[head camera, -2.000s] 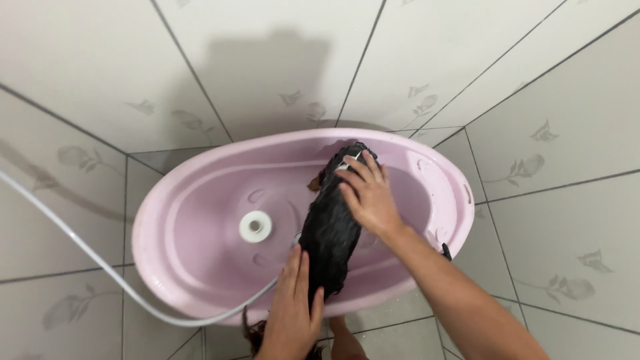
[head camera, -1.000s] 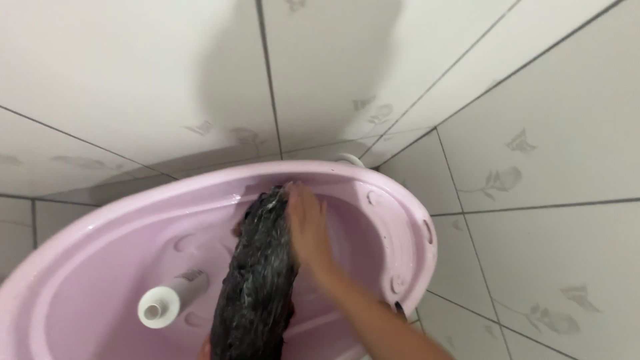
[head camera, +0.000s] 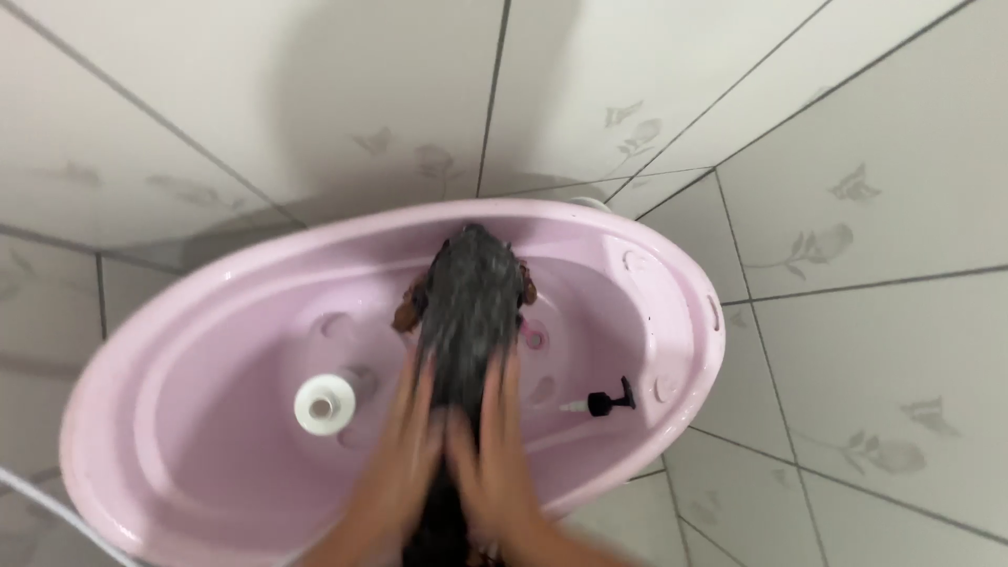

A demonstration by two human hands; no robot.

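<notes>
A wet animal with black fur and brown legs, seemingly a dog [head camera: 471, 295], stands in a pink plastic baby bathtub [head camera: 197, 295], seen from above. Whitish streaks, like lather, lie on its back. My left hand [head camera: 405, 441] rests along the left flank and my right hand [head camera: 496, 449] along the right flank, both blurred by motion, fingers extended flat. Left of my hands, a white bottle without a cap [head camera: 324, 405] stands in the tub. A black pump dispenser top [head camera: 605, 403] lies at the tub's right side. The animal's rear is partly hidden by my hands and forearms.
Tiled walls [head camera: 866, 197] with a floral pattern enclose the tub at the back and right. A white hose [head camera: 63, 512] runs past the tub's lower left. Near the animal's right side is a pink ring-shaped drain plug [head camera: 535, 339]. Floor tiles [head camera: 630, 520] show at lower right.
My right hand has moved from the far end of the animal's back down to its flank. My left hand, hidden a second ago, is visible again. The view has shifted.
</notes>
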